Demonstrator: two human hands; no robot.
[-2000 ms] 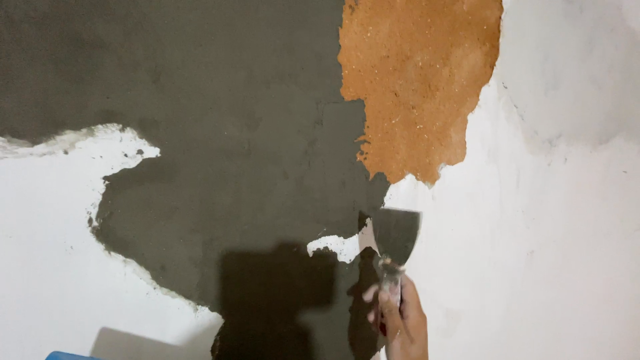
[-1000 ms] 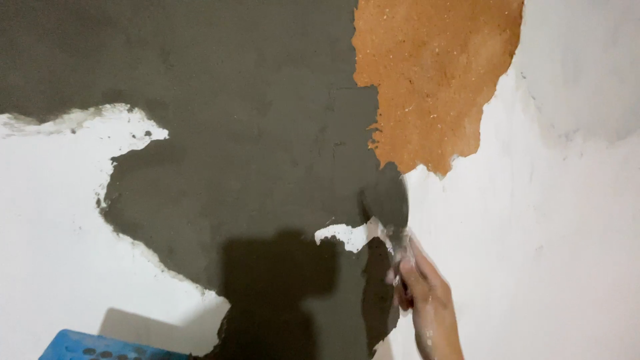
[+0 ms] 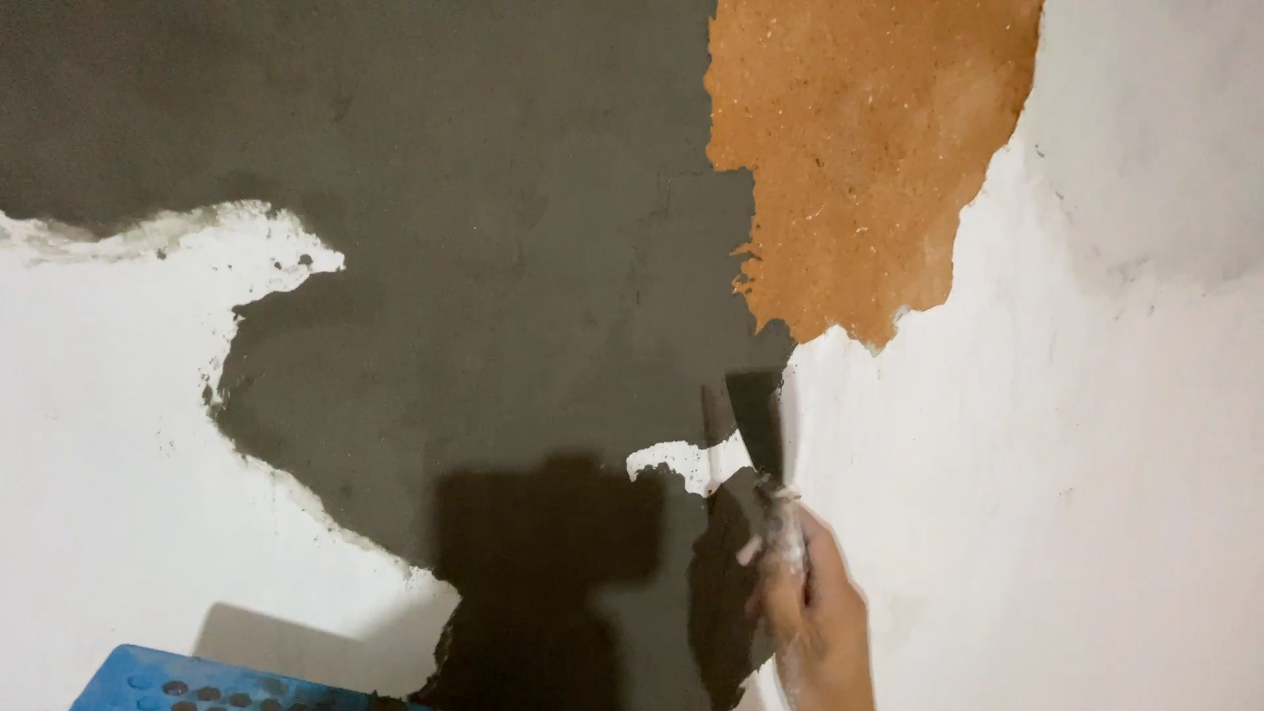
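Observation:
My right hand (image 3: 815,602), at the lower right of centre, is closed around the whitish, smeared handle of a putty knife (image 3: 760,420). Its blade points up, against or very near the wall, where dark grey plaster (image 3: 513,267) meets the white surface. A small uncovered white patch (image 3: 691,462) lies just left of the blade. Above the knife, an orange-brown area (image 3: 859,168) with ragged edges reaches the top of the view. My left hand is out of view. A blue plastic tool or board with rounded hollows (image 3: 227,686) shows at the bottom left; what holds it is hidden.
White wall surface (image 3: 1037,494) spreads over the right side, with a greyish area at the upper right. More white wall (image 3: 99,444) lies at the left, bordered by a jagged plaster edge. A dark shadow falls on the lower middle.
The putty knife has shifted and turned along the boundary between grey plaster and white wall, its blade now angled differently. More of the blue plastic object shows than two seconds ago.

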